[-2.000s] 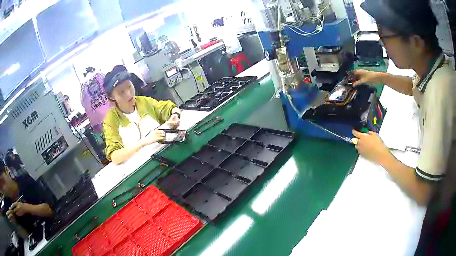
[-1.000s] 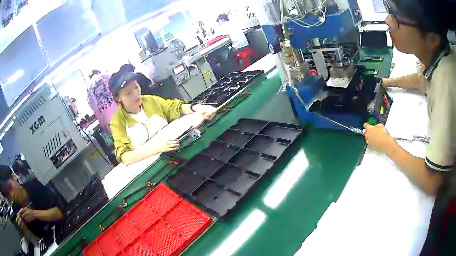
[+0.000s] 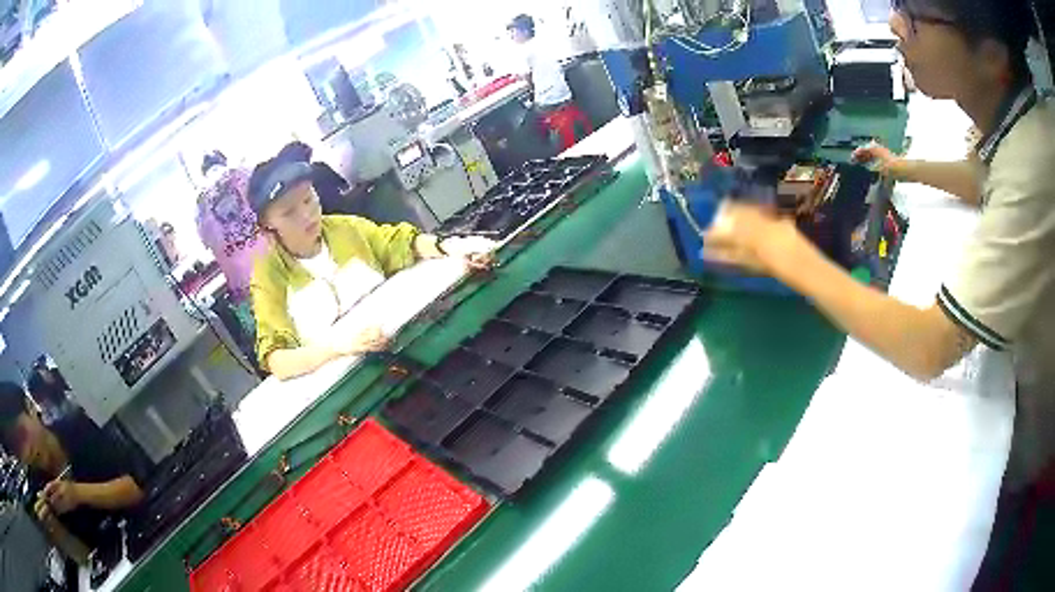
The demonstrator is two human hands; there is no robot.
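Observation:
Neither of my hands is in the picture. A red tray (image 3: pixel 347 515) with a mesh texture lies on the green conveyor belt (image 3: pixel 555 520) at the bottom, cut off by the lower edge. A black tray (image 3: pixel 544 376) with several pockets lies just beyond it, close to its far right end. Its visible pockets look empty. Thin dark phone frames (image 3: pixel 283 466) with orange-copper spots lie in a row along the far side of the belt.
A blue press machine (image 3: pixel 752 81) stands at the right, with a copper-brown piece (image 3: pixel 806 185) under it. A person at the right (image 3: pixel 983 208) reaches to it. A person in yellow-green (image 3: pixel 312 272) sits opposite. White covering (image 3: pixel 833 474) lies along the near edge.
The right neighbour's near hand has moved left to the front of the press, and a copper-brown piece now shows there. The person opposite has drawn the lower hand back from a frame.

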